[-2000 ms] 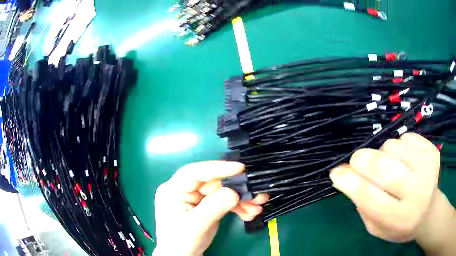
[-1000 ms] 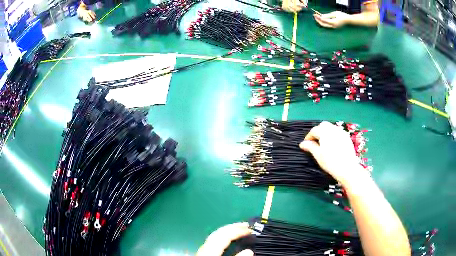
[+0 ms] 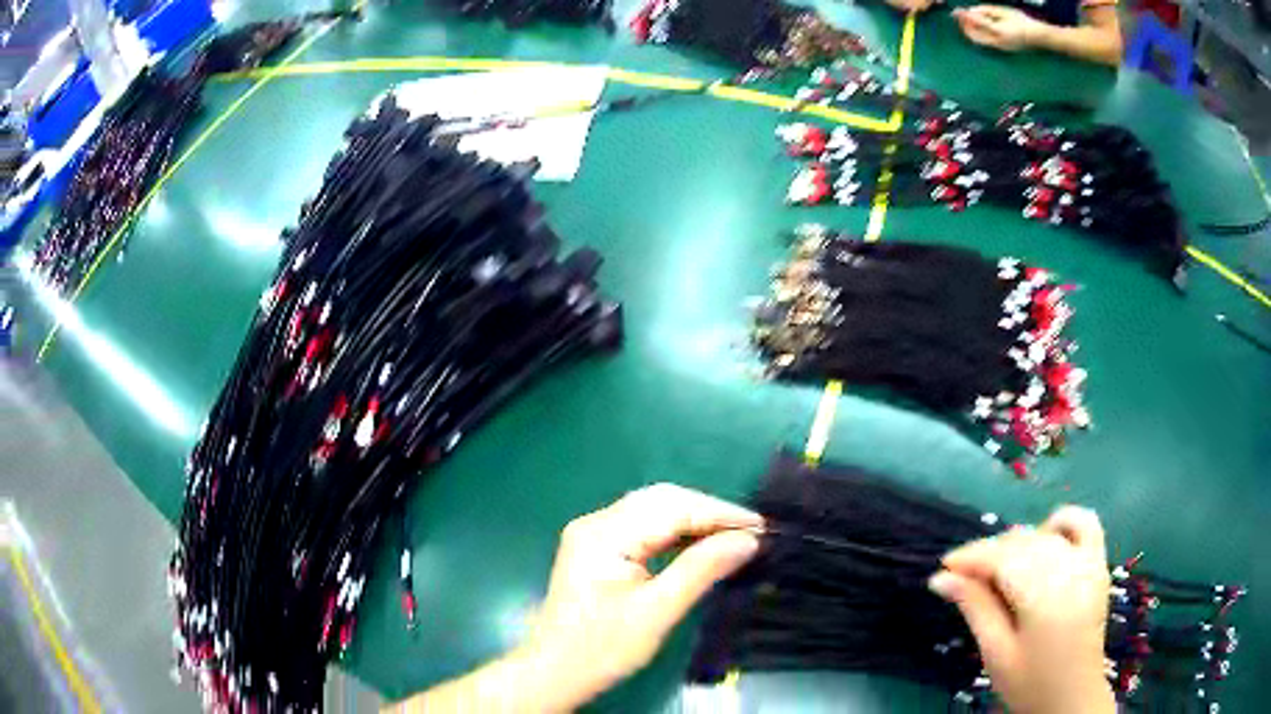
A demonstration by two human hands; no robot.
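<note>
My left hand [image 3: 641, 572] is over the left part of the part-filled harnesses [image 3: 850, 600]. Its thumb and forefinger pinch near one end of a thin black lead [image 3: 850, 545]; no housing can be made out in its fingers. My right hand [image 3: 1038, 600] is to the right, above the same harnesses, with its fingertips closed on the lead. The lead runs between the hands and is blurred against the black wires. Beyond lies the loose lead bundle [image 3: 920, 314], gold tips left, red and white ends right.
A large curved harness heap [image 3: 404, 321] lies at left, with a white sheet [image 3: 558, 144] beyond it. More black wire bundles [image 3: 1101, 175] lie at the back right. Another person's hand [image 3: 1001, 25] is at the far side. Yellow tape lines [image 3: 822, 423] cross the green table.
My right hand has come back from the loose bundle to the harnesses in front, now with a lead. My left hand has come further into view. The view has shifted, with the table contents appearing higher.
</note>
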